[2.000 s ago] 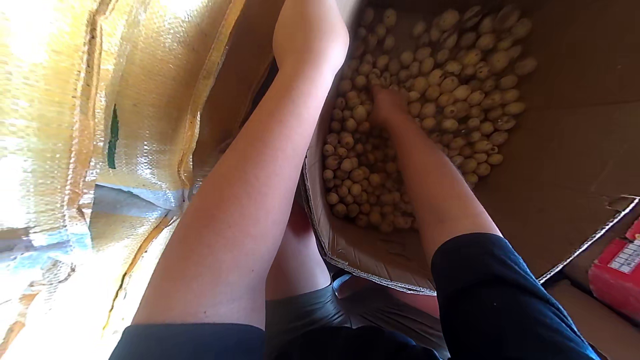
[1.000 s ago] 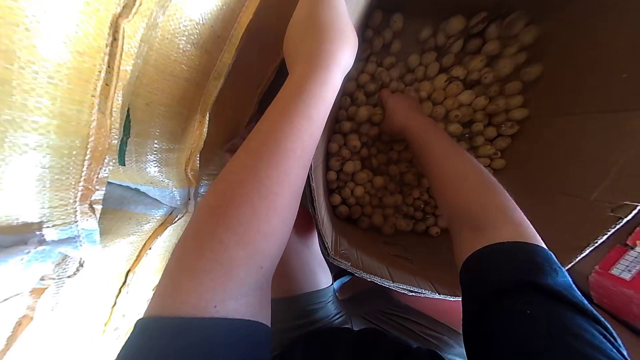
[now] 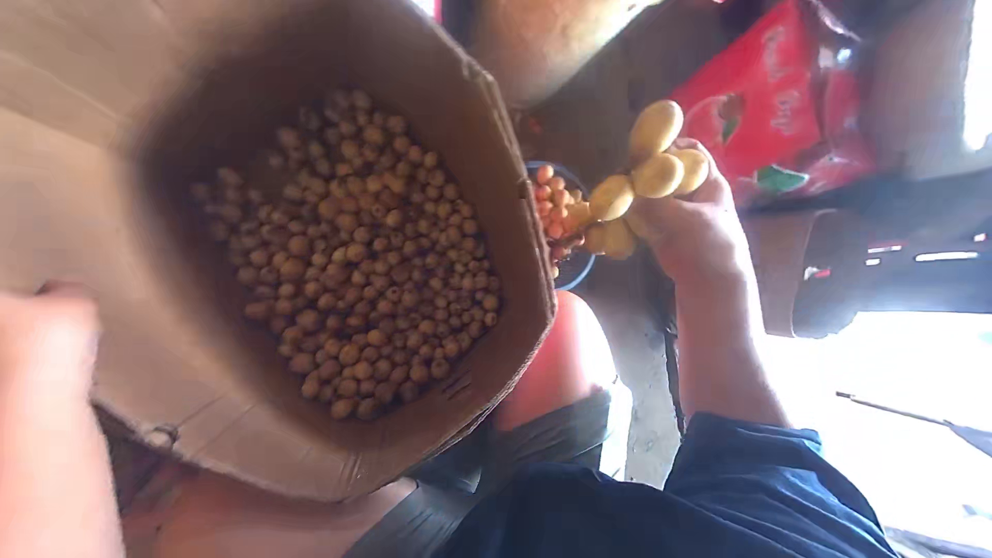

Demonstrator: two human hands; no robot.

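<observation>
My right hand [image 3: 690, 209] holds a bunch of oval yellow fruits [image 3: 659, 174] out to the right of a large cardboard box [image 3: 511, 201]. Many small round tan fruits [image 3: 372, 263] lie loose inside the box. At the far left, my left hand [image 3: 50, 333] is blurred and cut off by the frame edge, over the box's cardboard flap; its fingers cannot be made out. Just below the held bunch, partly behind the box wall, a round blue-rimmed container [image 3: 577, 271] holds small orange-pink fruits [image 3: 552, 198].
A red plastic bag [image 3: 763, 101] bearing writing stands at the upper right. A blurred rounded tan object [image 3: 550, 46] is at the top, beyond the box. My knees are below and beside the box, and a thin stick [image 3: 891, 407] lies at the right.
My right hand has left the inside of the box and is now to its right with a bunch of fruits. The view has swung strongly to the right.
</observation>
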